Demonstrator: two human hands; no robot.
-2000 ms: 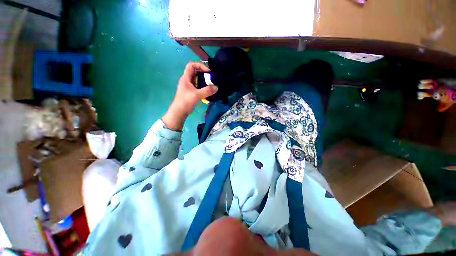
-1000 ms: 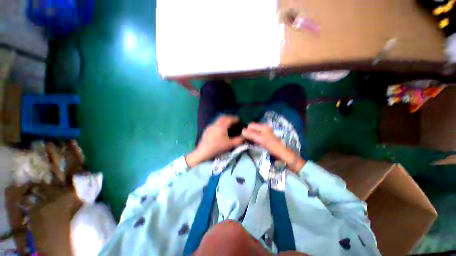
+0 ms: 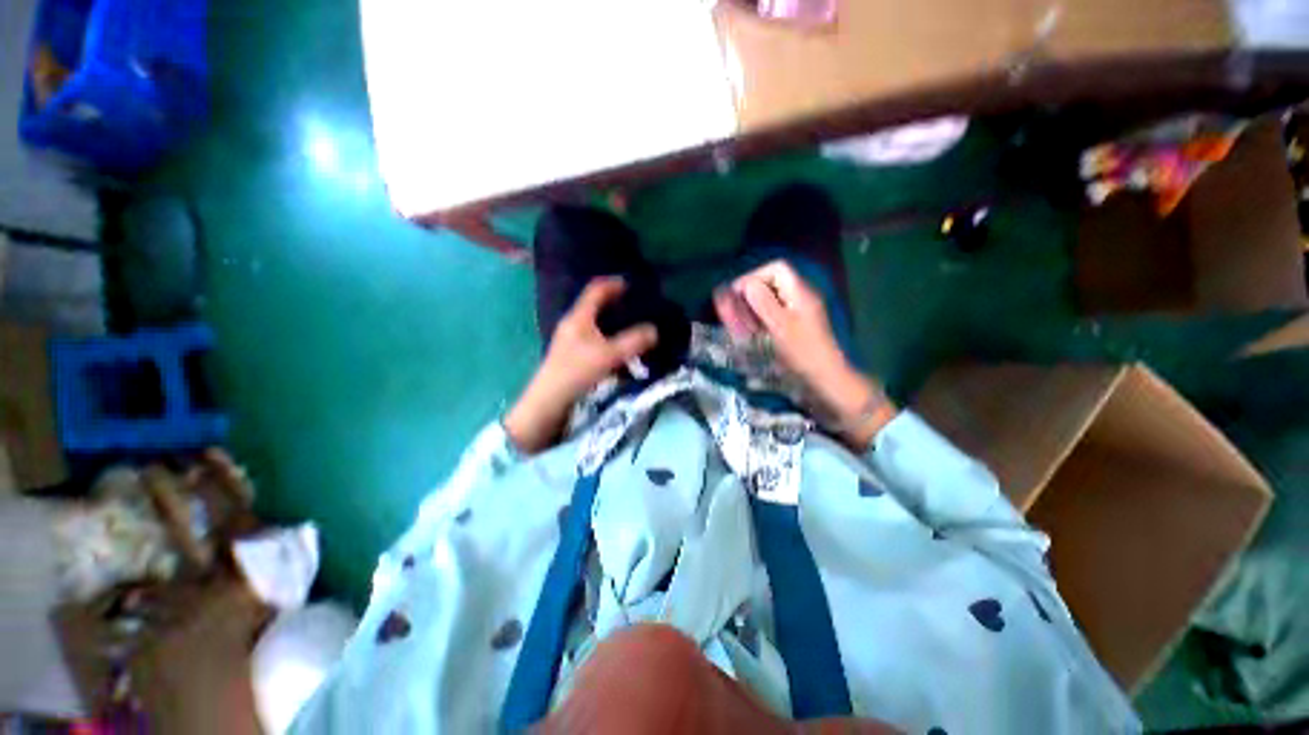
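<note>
My left hand (image 3: 586, 356) is over my lap with its thumb and fingers around a black lump, a plush penguin (image 3: 656, 328). The toy is hard to tell from the dark trousers behind it. A small white spot shows at its lower edge by my thumb. My right hand (image 3: 790, 323) is to the right of the toy, apart from it, with its fingers curled and blurred. No needle or thread can be made out. The patterned apron (image 3: 772, 457) lies below both hands.
A table with a white top (image 3: 553, 101) and a cardboard sheet (image 3: 919, 55) stands ahead, with a pink object (image 3: 798, 12) at the top edge. An open cardboard box (image 3: 1148, 531) is at right, a box of toys (image 3: 1249, 244) beyond it. A blue crate (image 3: 118, 79) and blue stool (image 3: 141, 391) are at left.
My right hand, out at the lower right two seconds ago, came to the toy in my lap and has now drawn off it to the right. The view has shifted.
</note>
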